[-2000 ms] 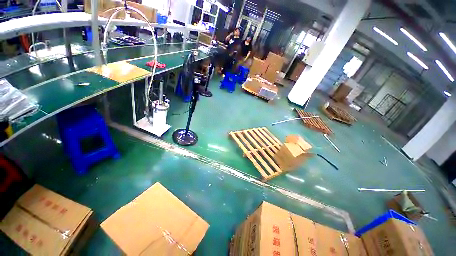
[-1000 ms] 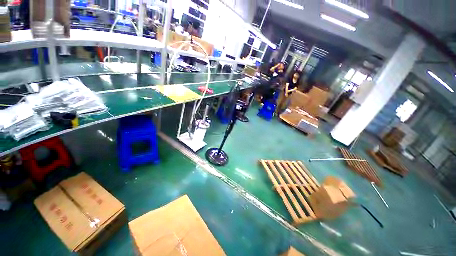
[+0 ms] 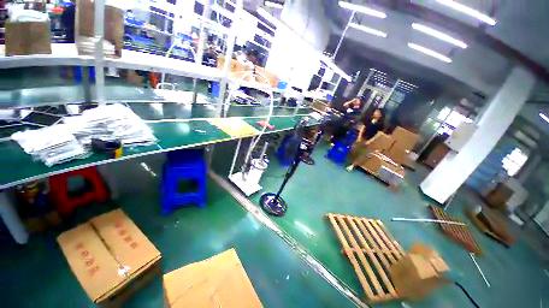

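Observation:
Neither of my hands is in view. A closed brown carton (image 3: pixel 110 255) with red printing and tape along its centre seam lies on the green floor at the lower left. A second closed carton (image 3: pixel 210 283) lies beside it, cut off by the bottom edge. On the green bench is a pile of white plastic-bagged parts (image 3: pixel 90 131), with a dark and yellow object (image 3: pixel 107 146) at its front edge that may be a tape gun.
A blue stool (image 3: pixel 183 183) and a red stool (image 3: pixel 78 189) stand under the bench. Further right are a black pedestal fan (image 3: pixel 274 203), a white pump unit (image 3: pixel 248 177), a wooden pallet (image 3: pixel 364 255) with a carton (image 3: pixel 419 272) at it, a white pillar (image 3: pixel 481 138) and two people (image 3: pixel 368 129) near cartons.
The view has turned left. The bench and bagged parts have come into fuller view, and the row of printed cartons at the lower right has left the picture.

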